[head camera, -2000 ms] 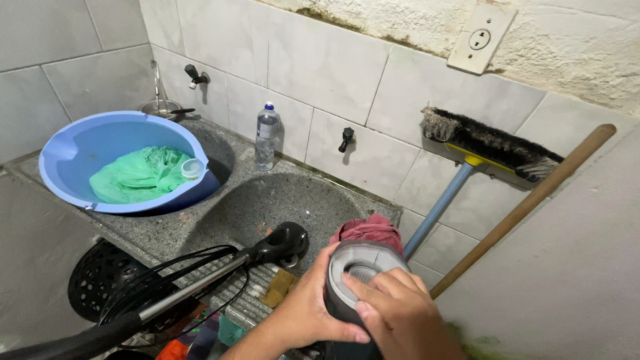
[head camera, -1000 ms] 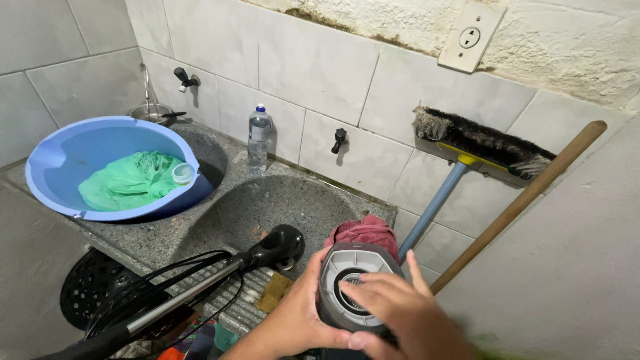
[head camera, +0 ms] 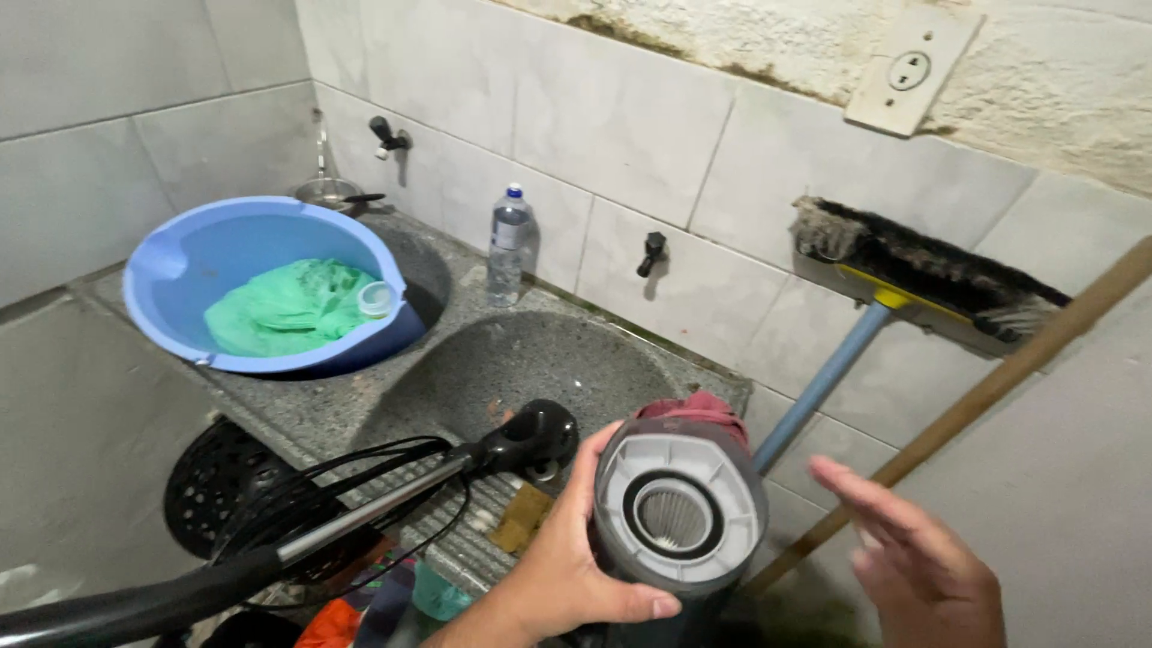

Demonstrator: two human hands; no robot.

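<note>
My left hand (head camera: 589,558) grips the side of a vacuum cleaner's dust canister (head camera: 693,504), a dark translucent cup. Its grey ribbed ring faces up around a pleated filter (head camera: 673,515). To the right of the canister, my right hand (head camera: 909,549) is held off it with fingers apart and nothing in them. Behind the canister a dark pink cloth (head camera: 697,411) lies bunched at the sink's edge. A vacuum's metal tube with a black handle (head camera: 378,513) slants across the lower left, its black end (head camera: 540,432) over the sink rim.
A blue basin (head camera: 139,288) with a green plastic bag (head camera: 288,306) sits on the stone double sink (head camera: 360,396). A clear bottle (head camera: 508,252) stands by the tiled wall. A yellow sponge (head camera: 522,519) lies on the washboard. A broom (head camera: 828,378) and wooden pole (head camera: 981,387) lean at right.
My right hand has come off the top of the canister and moved to the right, fingers spread. The filter opening is now uncovered. My left hand keeps its hold.
</note>
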